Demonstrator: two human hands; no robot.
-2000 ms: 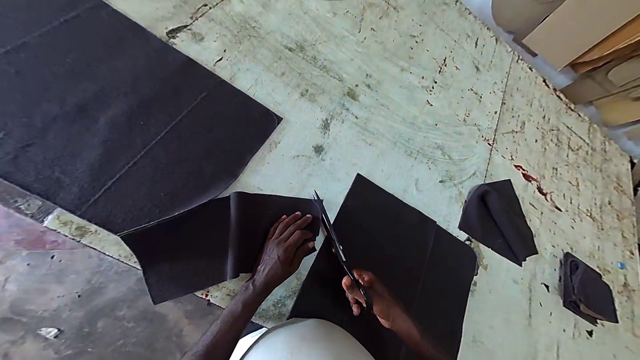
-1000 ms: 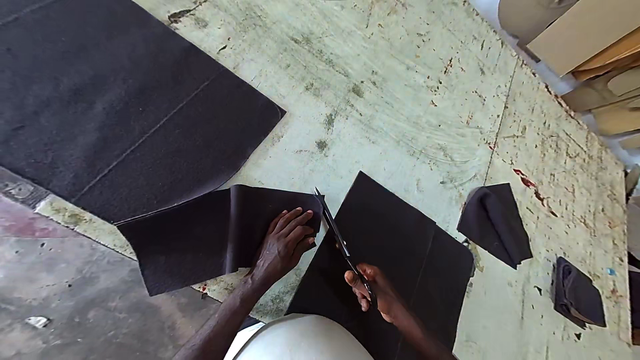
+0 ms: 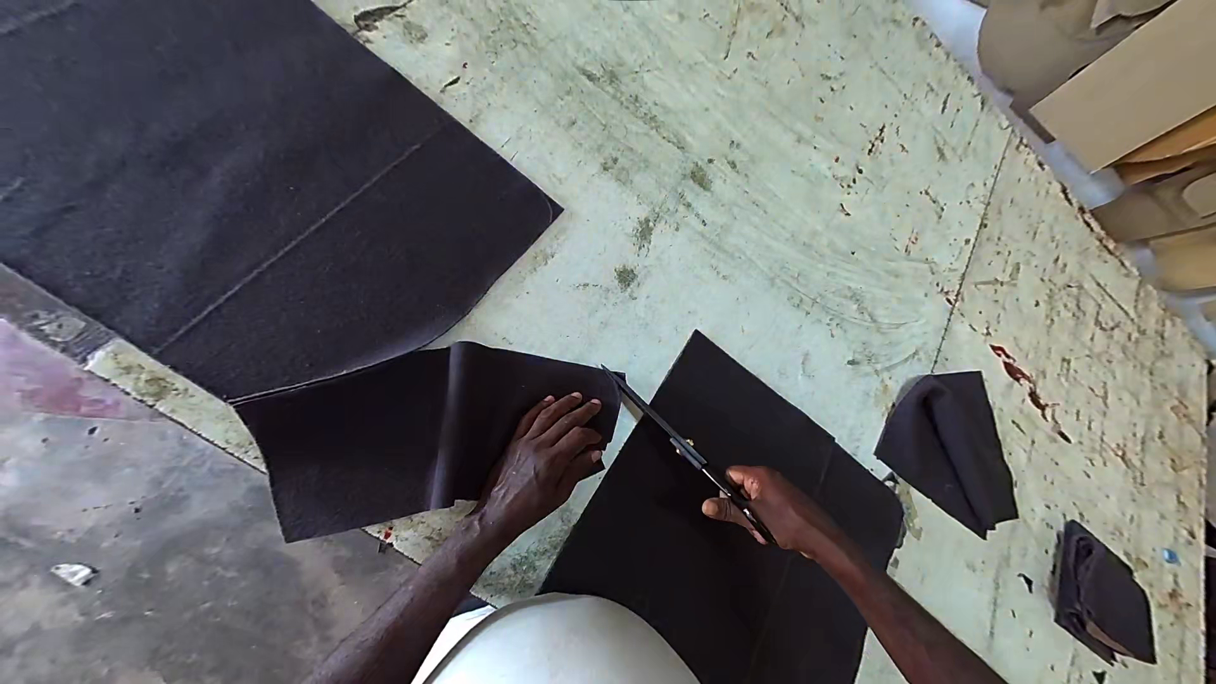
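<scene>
My left hand [image 3: 546, 456] lies flat, fingers spread, on a dark fabric piece [image 3: 370, 446] near its right end. That piece has a raised fold across it and partly hangs over the table edge. In my right hand [image 3: 765, 508] is a pair of black-handled scissors [image 3: 689, 451], their blade tips at the fabric's upper right corner. Beneath the scissors and right hand a larger dark fabric panel [image 3: 750, 418] lies on the table. A wide dark fabric sheet [image 3: 313, 190] covers the upper left and touches the piece under my left hand.
The worn, stained pale tabletop [image 3: 760, 237] carries a folded dark cloth [image 3: 950, 446] and a smaller folded bundle [image 3: 1102, 594] at the right. Brown cardboard-like sheets [image 3: 1130, 85] stand beyond the far right edge. Concrete floor [image 3: 171, 541] shows at the lower left.
</scene>
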